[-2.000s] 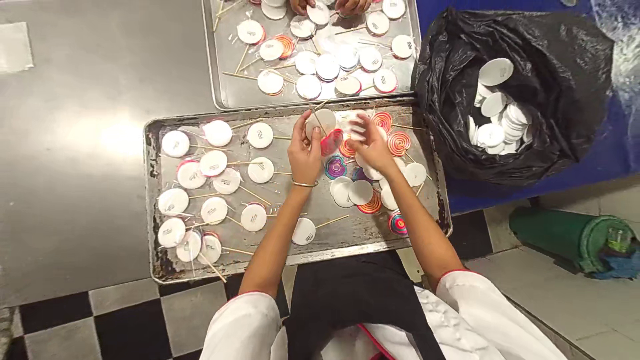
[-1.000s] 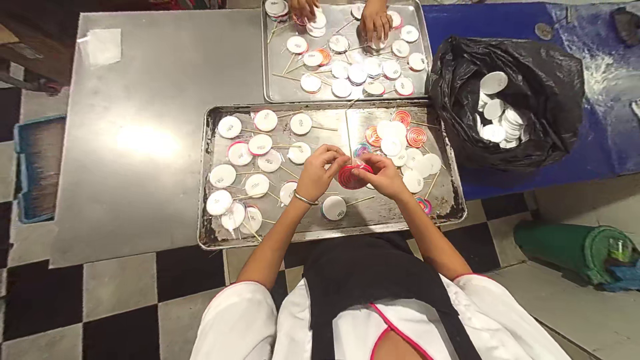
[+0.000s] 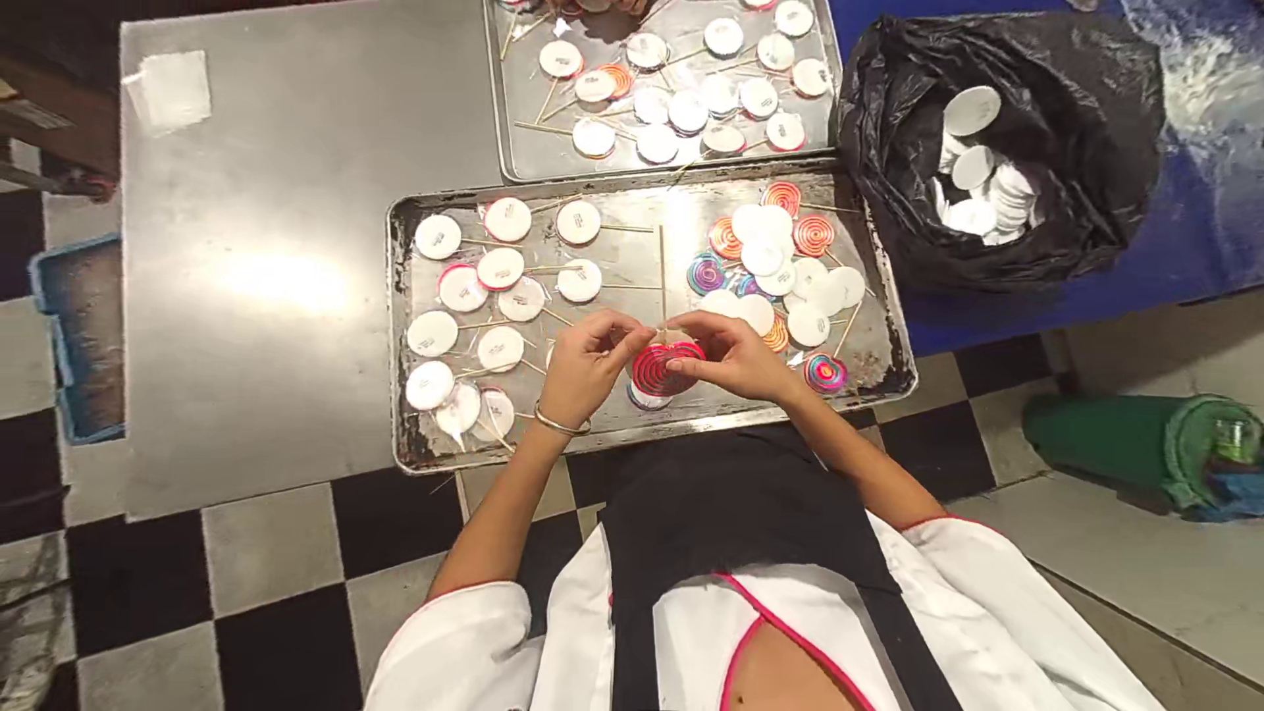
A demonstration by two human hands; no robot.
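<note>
A red spiral lollipop [image 3: 660, 371] is held between both hands over the near edge of a metal baking tray [image 3: 632, 420], its wooden stick pointing away from me. My left hand [image 3: 597, 357] pinches at the base of the stick. The fingers of my right hand [image 3: 729, 354] grip the candy's right side. Just below it lies another disc, partly hidden. Lollipops topped with white discs [image 3: 501, 349] cover the tray's left part. Loose white discs [image 3: 762, 257] lie over orange spiral lollipops [image 3: 814, 235] and blue-purple ones [image 3: 707, 273] on the right.
A second tray [image 3: 671, 168] of lollipops adjoins the far edge, with another person's hands [image 3: 602, 8] at its top. At right, an open black plastic bag [image 3: 1096, 109] holds white discs on a blue surface. A steel table [image 3: 296, 395] extends left; a green bin [image 3: 1106, 439] stands lower right.
My hands have come together around the red lollipop near the tray's front edge; its stick now points away. Two seconds ago they were farther apart. The other person's hands have moved toward the top edge of view.
</note>
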